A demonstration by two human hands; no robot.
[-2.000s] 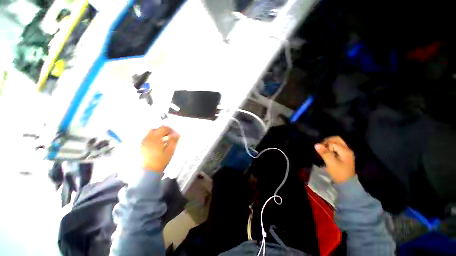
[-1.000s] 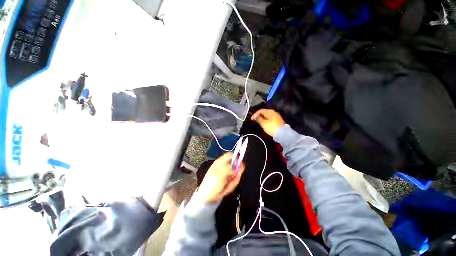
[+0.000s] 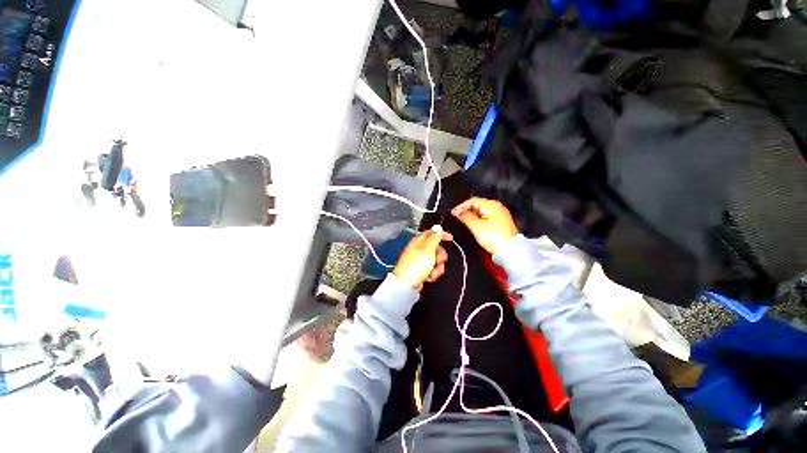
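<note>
My left hand (image 3: 421,257) and my right hand (image 3: 487,225) are close together above my dark-clothed lap, fingertips apart by a small gap. The fingers of both hands are pinched. A tiny pale tip shows at my left fingertips, too small to name; whatever my right fingers hold cannot be made out. A white cable (image 3: 482,320) hangs in a loop below the hands. A black smartphone (image 3: 221,191) lies on the white machine table (image 3: 292,106), with white cables at its right end.
Dark cloth heap (image 3: 655,159) fills the right side, with blue bin edges (image 3: 480,137) beside it. A grey garment piece (image 3: 190,416) hangs at the table's lower left. Small dark and blue items (image 3: 115,168) lie left of the phone. Red cloth (image 3: 547,367) is by my lap.
Both hands have come together over the lap from wide apart. The pink-and-white slim item seen in my left hand a second ago no longer shows clearly. The view has shifted right.
</note>
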